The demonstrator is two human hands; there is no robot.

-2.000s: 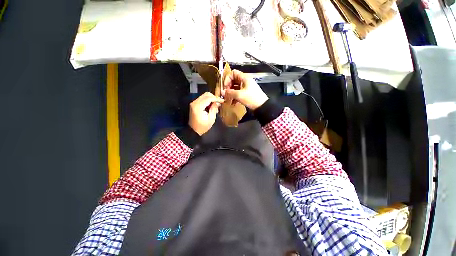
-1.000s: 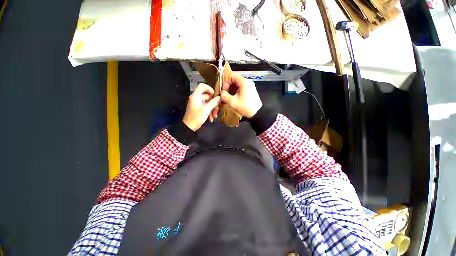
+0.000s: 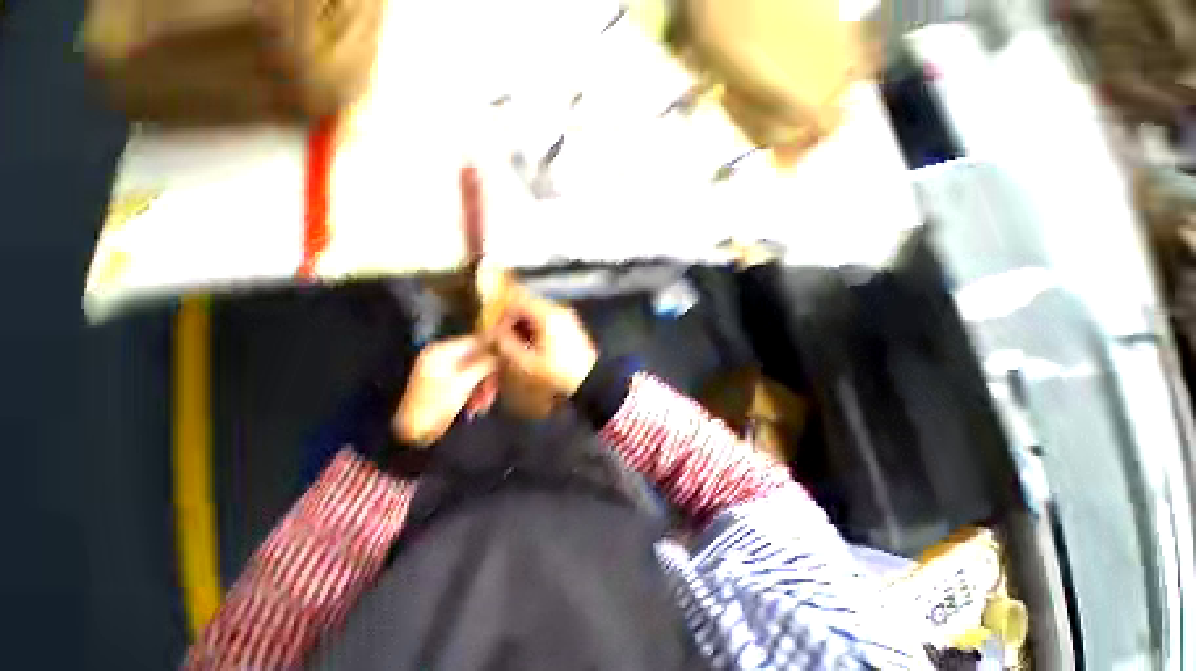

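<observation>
The picture is blurred. A brown bag piece shows in part just past the table's front edge, mostly hidden by my hands. My left hand is closed on it from the left. My right hand is closed on it from the right, its fingertips close to the left ones. The dark red-brown rear part of the narrow bar lies on the table in line with my hands. The bar's front end is hidden or too blurred to tell. Any small part in my fingertips cannot be made out.
A white table carries a red tape strip. A brown stack stands at its far left and a lighter brown stack at its far right. Blurred dark tools lie between. A grey bench stands to the right.
The camera view has swung, showing more of the table's far side and both stacks, and has blurred. Both hands stay together at the bag piece, now lower and further left in the picture.
</observation>
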